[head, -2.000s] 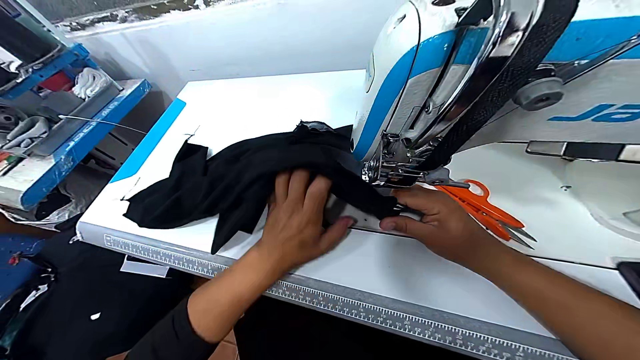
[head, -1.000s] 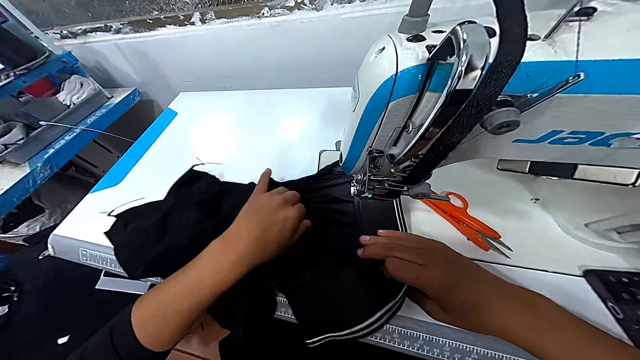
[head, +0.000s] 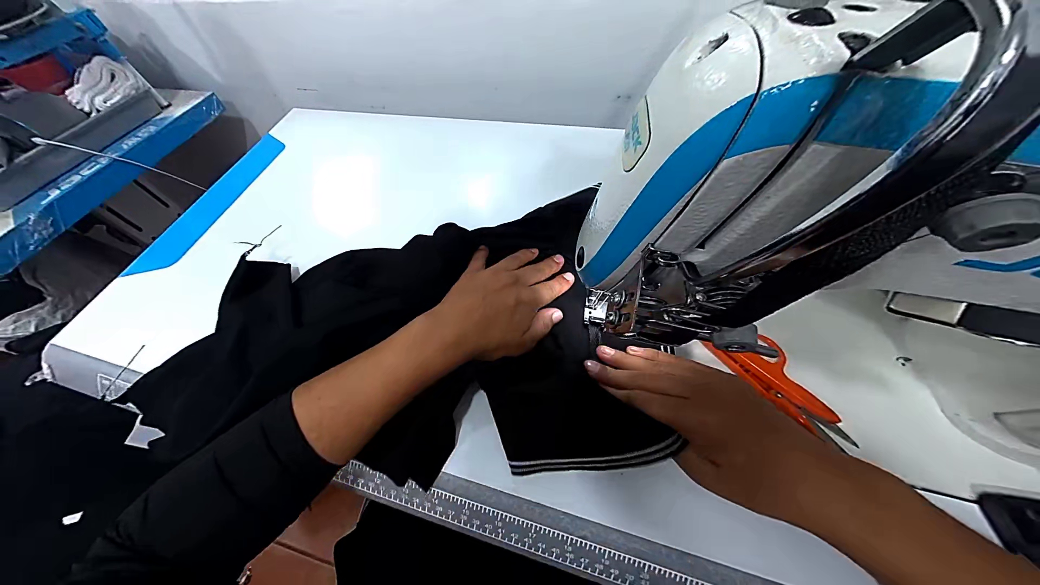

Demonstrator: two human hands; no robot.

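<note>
A black knit garment with a white-striped edge lies across the sewing table. Part of it sits at the needle and presser foot of a white and blue industrial sewing machine. My left hand rests flat on the fabric just left of the foot, fingers slightly apart. Just to the right and nearer me, my right hand lies over the cloth below the foot, its fingertips on the fabric. Whether fabric is pinched under its thumb is hidden. Black tape runs down to the foot.
Orange-handled scissors lie on the machine bed behind my right hand. A ruler strip runs along the table's front edge. At the left stands a blue-edged shelf with cloth on it. Dark fabric hangs below the table's left corner.
Between two seconds and one second ago the bunched garment was spread, showing its striped edge. Since then my left hand has flattened beside the foot. The view has come nearer the machine.
</note>
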